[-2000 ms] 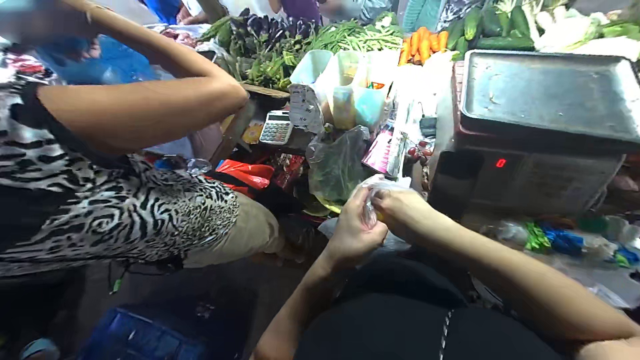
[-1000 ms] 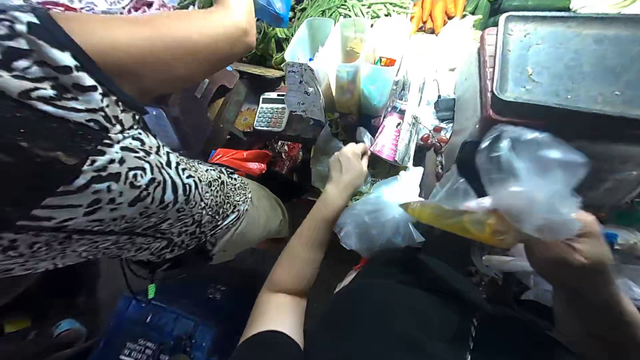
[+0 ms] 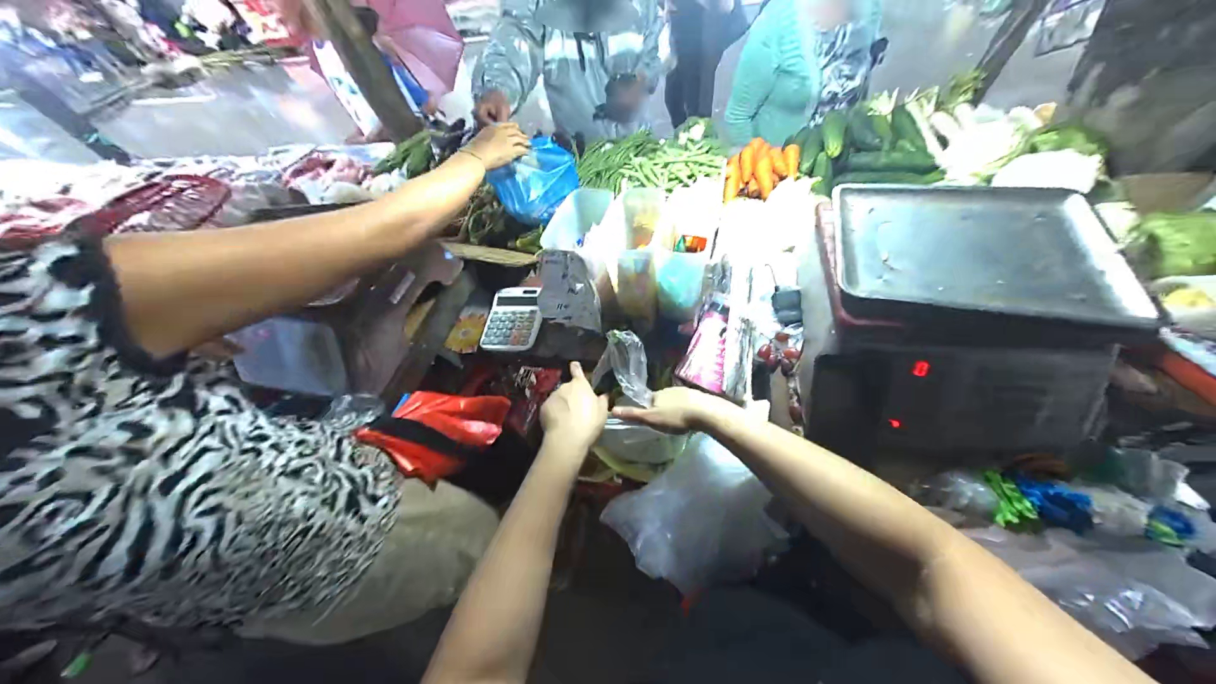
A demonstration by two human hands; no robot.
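Observation:
My left hand [image 3: 574, 408] is at the middle of the view, thumb side up, beside the twisted neck of a clear plastic bag [image 3: 629, 366]. Close on its right, my right hand [image 3: 670, 410] reaches in flat with its fingers toward that bag. Whether either hand grips the plastic is not clear. Below my hands hangs a whitish plastic bag [image 3: 698, 513]. Left of the bag neck lies a white calculator [image 3: 512, 319]. Clear plastic bins [image 3: 635, 223] stand behind it. The weighing scale [image 3: 959, 399] with its metal tray [image 3: 993, 249] stands at the right, a red digit lit.
At left, a co-worker's arm [image 3: 313, 256] stretches over the stall, a hand at a blue plastic bag [image 3: 537, 180]. Carrots [image 3: 760, 169], green beans [image 3: 655, 161] and cucumbers [image 3: 879, 157] line the back. People stand beyond. A red plastic bag [image 3: 442, 427] lies left of my hands.
My right hand has moved from the right side, where it held a bag with yellow contents, back to the middle near my left hand. The co-worker's hand now reaches across with the blue bag.

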